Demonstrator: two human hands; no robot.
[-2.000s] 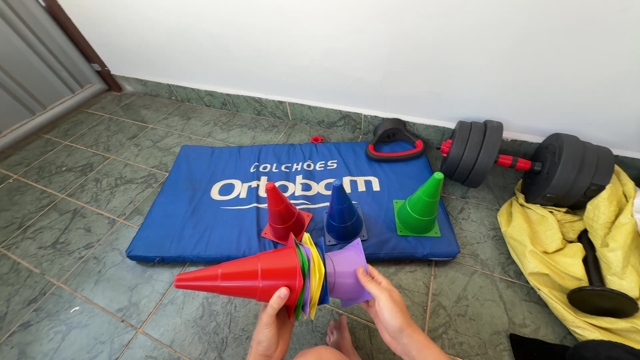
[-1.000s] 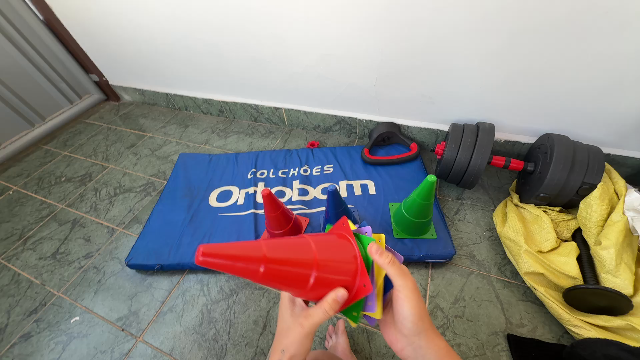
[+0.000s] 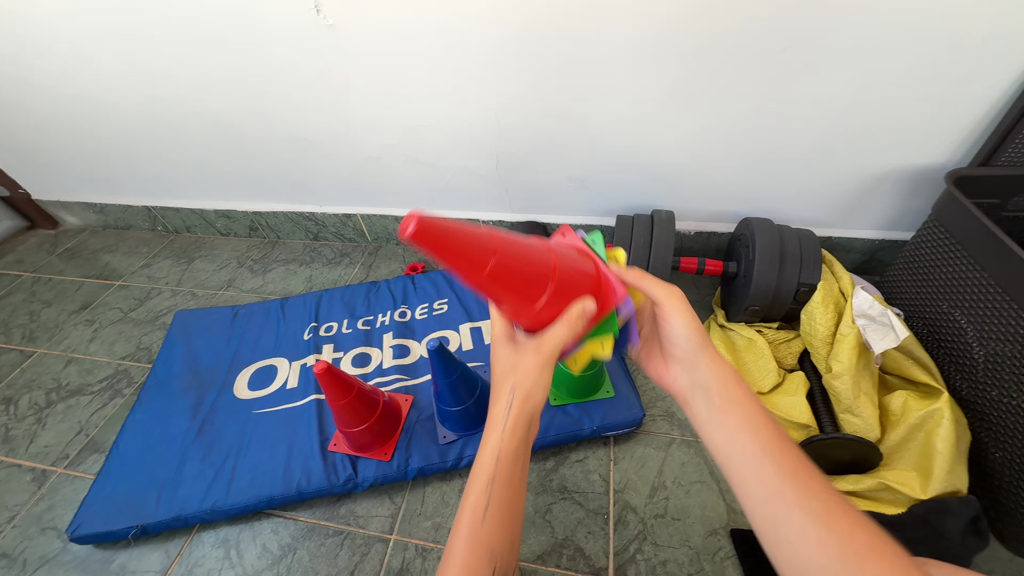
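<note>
A nested stack of plastic cones, a red cone (image 3: 512, 276) outermost with green, yellow and purple bases behind it, is held in the air, its tip toward the upper left. My left hand (image 3: 536, 344) grips it from below. At the base end, my right hand (image 3: 660, 320) holds the edges, its fingertips partly hidden. Upright on the blue mat (image 3: 216, 432) stand a red cone (image 3: 360, 412), a blue cone (image 3: 458, 392) and a green cone (image 3: 580, 382). The stack and my left hand partly cover the green one.
Along the white wall lies a dumbbell (image 3: 700, 266) with black plates. A yellow sack (image 3: 920, 416) lies at the right, with a black bar (image 3: 820, 400) on it. Beyond stands a dark woven basket (image 3: 936, 280). A small red ring (image 3: 414, 269) is behind the mat.
Both hands have lifted the stack, and its tip now points up to the left. The purple cone, apart at the base end two seconds ago, is now against the stack. The view has shifted right.
</note>
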